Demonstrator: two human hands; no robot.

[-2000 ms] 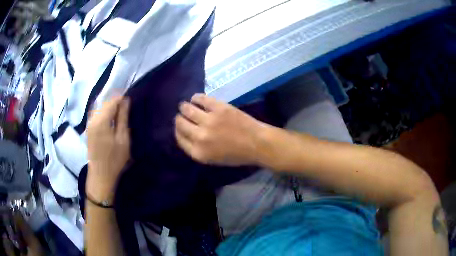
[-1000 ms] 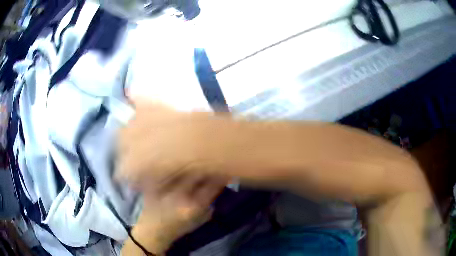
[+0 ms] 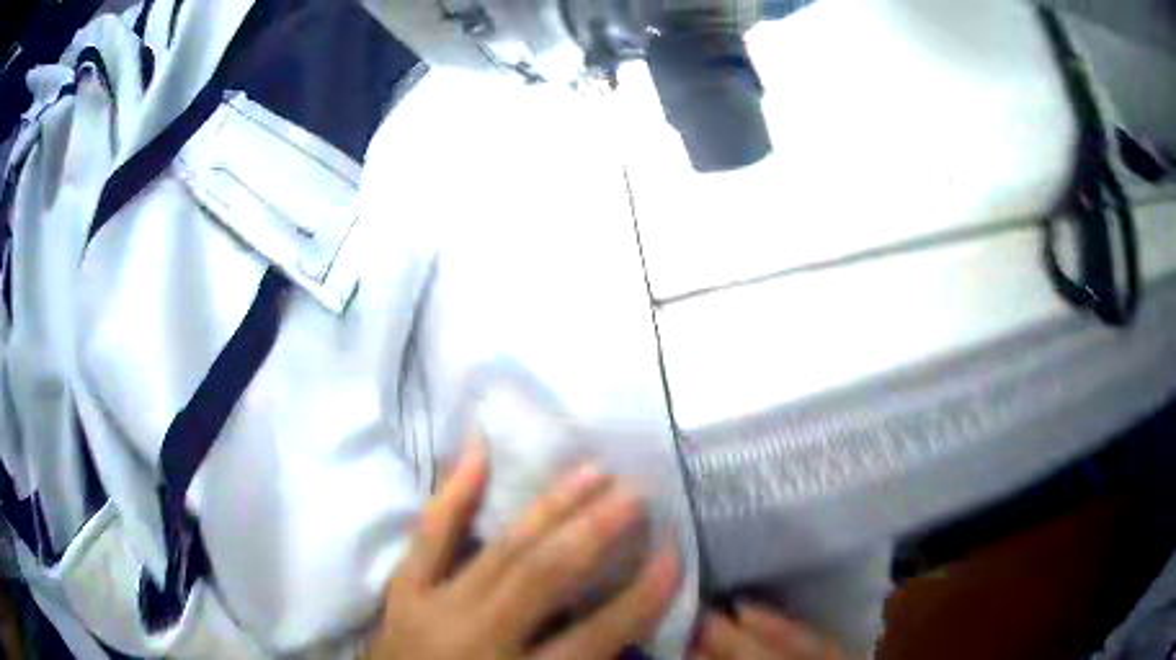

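A light panel (image 3: pixel 542 297) of pale cloth lies on the white machine table, its right edge running down from under the sewing machine head (image 3: pixel 555 32). The needle area is washed out by glare. My left hand (image 3: pixel 529 567) lies palm down on the panel near the bottom, fingers apart and slightly blurred. My right hand (image 3: pixel 761 634) is mostly cut off by the bottom edge; only its fingers show, beside the panel's lower right edge, and its grip is unclear. A pale pocket flap (image 3: pixel 277 194) with a stitched outline lies on the garment at the left.
A dark grey block (image 3: pixel 716 103) hangs beside the needle area. Black-handled scissors (image 3: pixel 1096 245) lie at the right. The table's grey ruler edge (image 3: pixel 890 451) crosses the lower right. Garment cloth with navy stripes (image 3: pixel 226 374) is heaped at the left.
The navy panel is out of view and pale cloth lies under my left hand. My crossed arms have separated, with both hands now low in the picture. The machine head shows larger.
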